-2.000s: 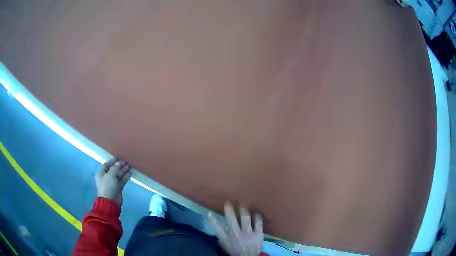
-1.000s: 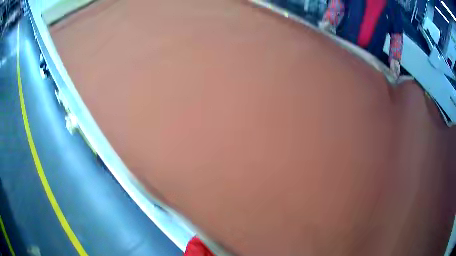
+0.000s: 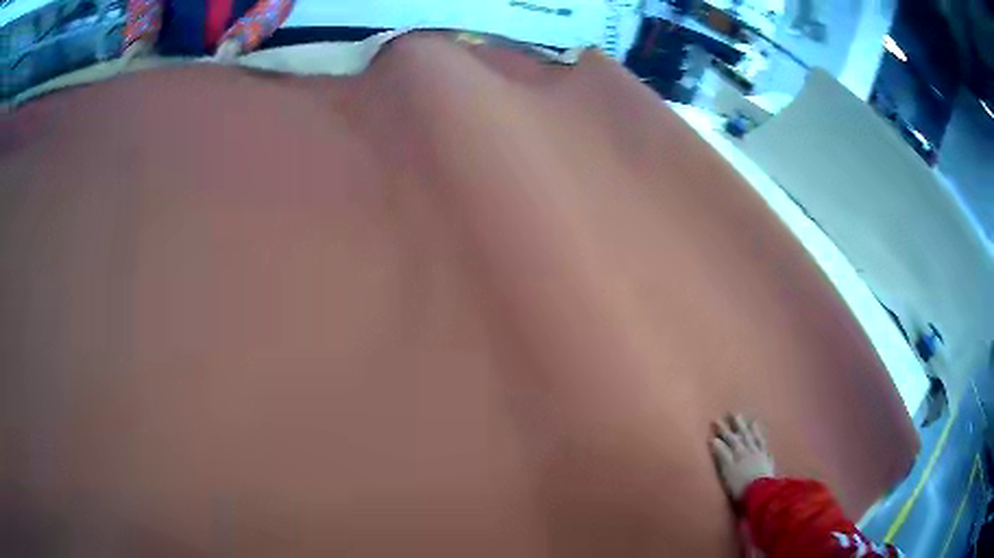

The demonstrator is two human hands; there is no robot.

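Observation:
A rust-brown sheet [image 3: 327,283] covers most of the table in front of me, with a raised soft ridge running from the far edge towards me. Its pale border shows along the far side. My right hand [image 3: 743,456], in a red sleeve, lies on the sheet near its right end, palm down with the fingers apart. It grips nothing that I can see. My left hand is not in the picture.
Another person's hands [image 3: 229,50] are at the far edge, upper left. The white table top [image 3: 812,234] shows beyond the sheet's right end. A beige sheet [image 3: 861,185] with small blue-topped objects lies further right. Grey floor with yellow lines shows at lower right.
The view has swung right towards the sheet's right end. The other person now shows at upper left. My right hand has come into view on the sheet; the red sleeve at the near edge is gone.

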